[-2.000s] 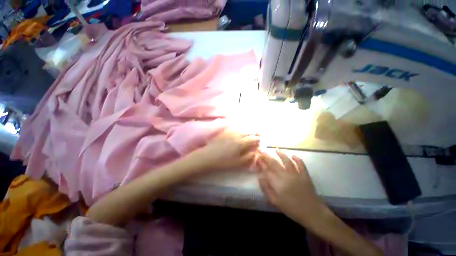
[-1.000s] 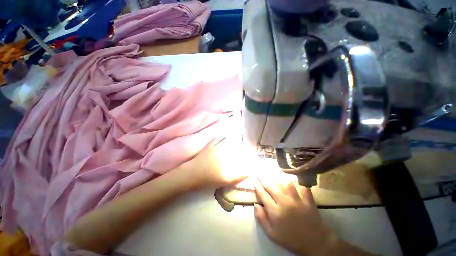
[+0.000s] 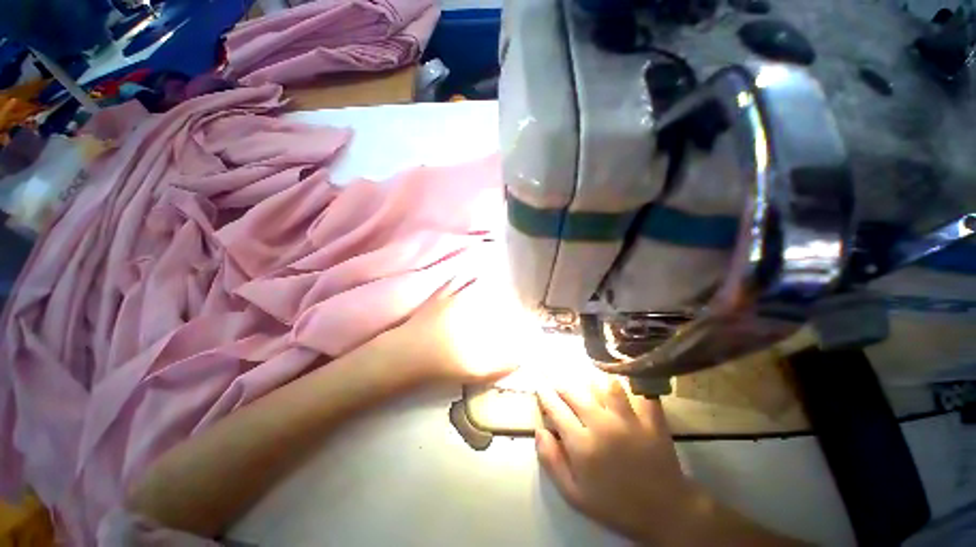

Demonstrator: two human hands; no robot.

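Note:
Pink fabric panels [image 3: 246, 256] lie in a large draped heap left of the sewing machine [image 3: 621, 192]. My left hand [image 3: 460, 337] lies at the fabric's right edge, close to the needle area; its fingers are lost in the lamp glare. My right hand [image 3: 615, 454] lies palm down on the table just in front of the needle area, fingers pointing at the glare. Its fingertips are washed out. The needle, presser foot and any cloth edge under the fingertips are hidden by glare and the machine head. Whether either hand grips cloth cannot be seen.
A black smartphone [image 3: 862, 449] lies right of my right hand. The bed slide edge [image 3: 471, 422] shows in front of my left hand. A folded pink stack [image 3: 332, 37] lies beyond the table. Orange cloth [image 3: 24, 524] is at the lower left.
Since two seconds ago the view has moved closer over the machine head, and both hands now lie nearer the needle area. In the last second the hands have barely moved.

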